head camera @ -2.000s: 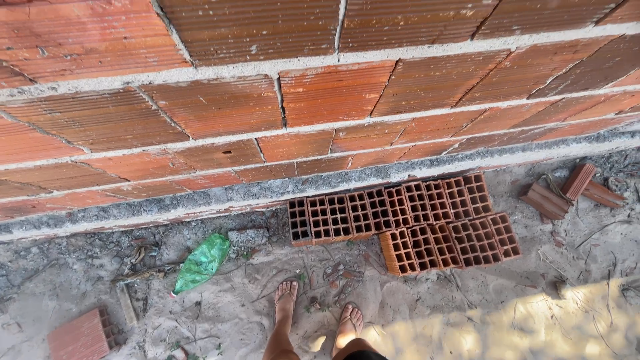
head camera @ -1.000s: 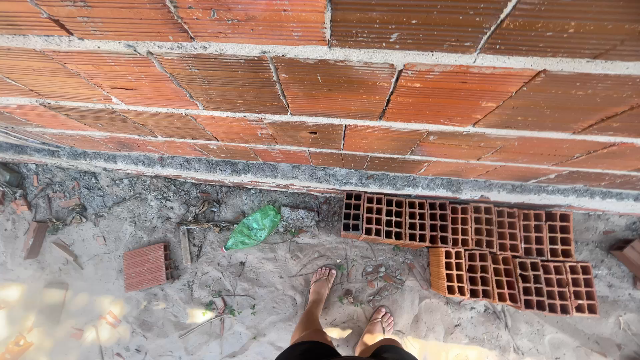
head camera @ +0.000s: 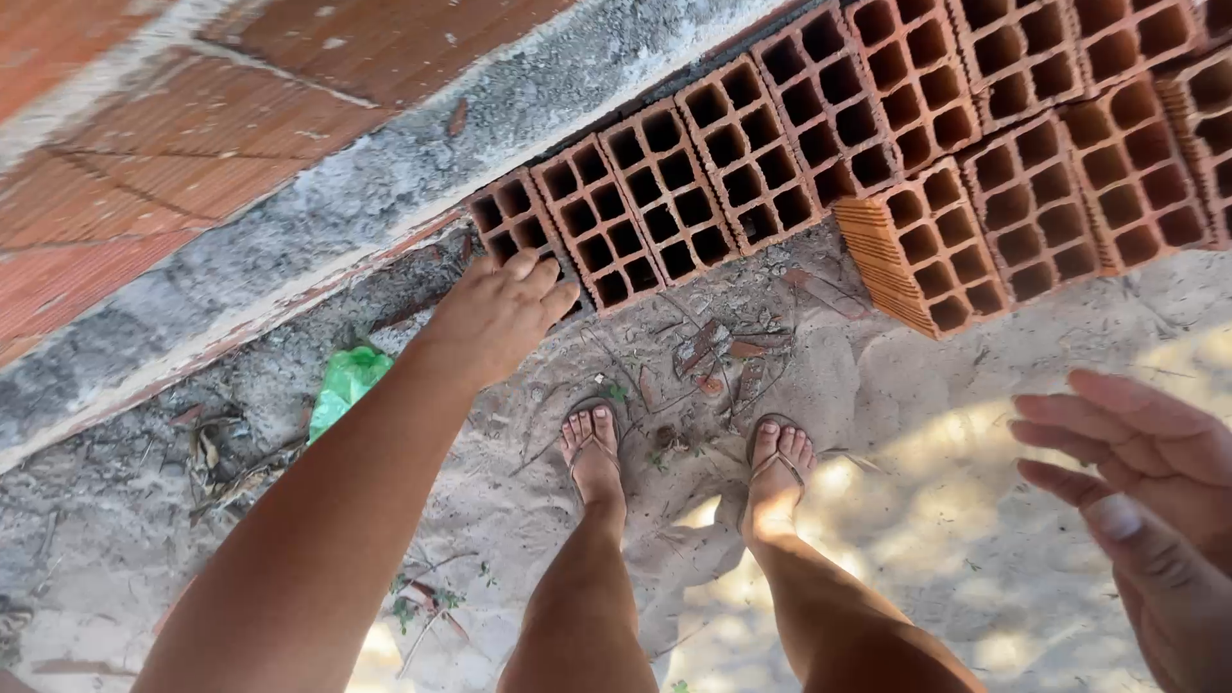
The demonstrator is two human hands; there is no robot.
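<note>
Hollow red clay bricks stand on end in two rows along the foot of a wall, their square holes facing up. My left hand [head camera: 505,313] is on the lower part of the leftmost brick [head camera: 515,214], fingers over its holes; whether they grip it is hidden. To its right, touching, is another hollow brick [head camera: 597,223]. At the right edge my right hand [head camera: 1126,481] is raised above the sand, fingers apart and holding nothing. The front row's end brick [head camera: 924,248] lies between my two hands, farther off.
A brick wall [head camera: 241,106] with a rough concrete footing [head camera: 366,207] runs diagonally at the upper left. Green plastic [head camera: 345,385] lies beside the footing. Broken clay pieces [head camera: 707,348] and twigs are scattered on the sand before my sandalled feet [head camera: 592,448].
Both hands have come into view, the left one reaching onto the leftmost brick. The view has moved closer to the bricks and tilted.
</note>
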